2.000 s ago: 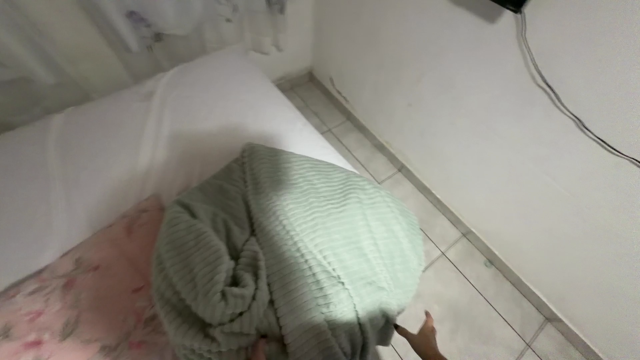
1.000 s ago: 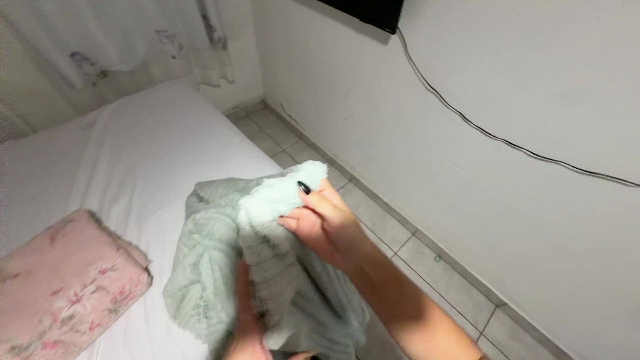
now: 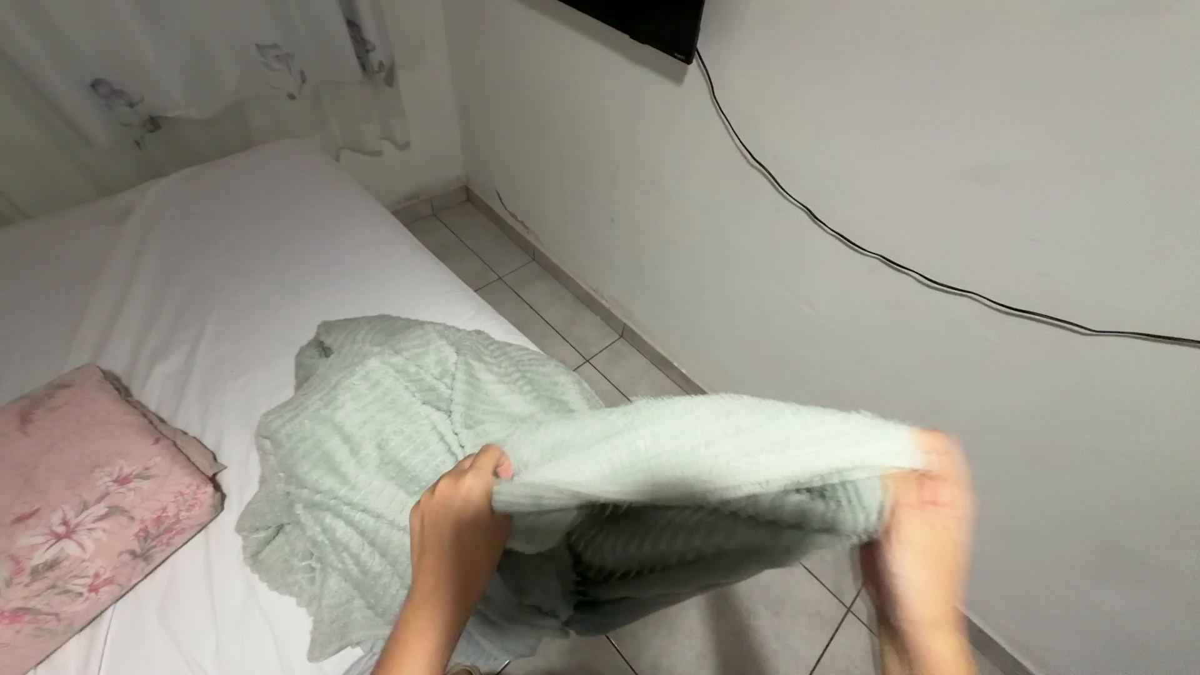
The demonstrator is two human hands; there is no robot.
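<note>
A light green ribbed plush blanket point(image 3: 375, 450) lies bunched on the edge of the bed, and part of it is raised and stretched between my hands. My left hand point(image 3: 464, 525) grips its edge near the middle of the view. At the right, my right hand point(image 3: 928, 525), slightly blurred, is closed on another part of the edge. Between the two hands the fabric sags, with a dark fold beneath, and it hangs over the tiled floor.
The bed point(image 3: 234, 244) has a white sheet. A folded pink floral cloth point(image 3: 103, 506) lies on it at the left. A curtain point(image 3: 206, 56) hangs behind. At the right, a black cable point(image 3: 844, 239) runs along the wall from a dark screen point(image 3: 656, 23). Floor tiles point(image 3: 562, 300) show beside the bed.
My hands were close together on the blanket one second ago; now they are wide apart, the right one farther right, with the blanket's edge drawn out between them.
</note>
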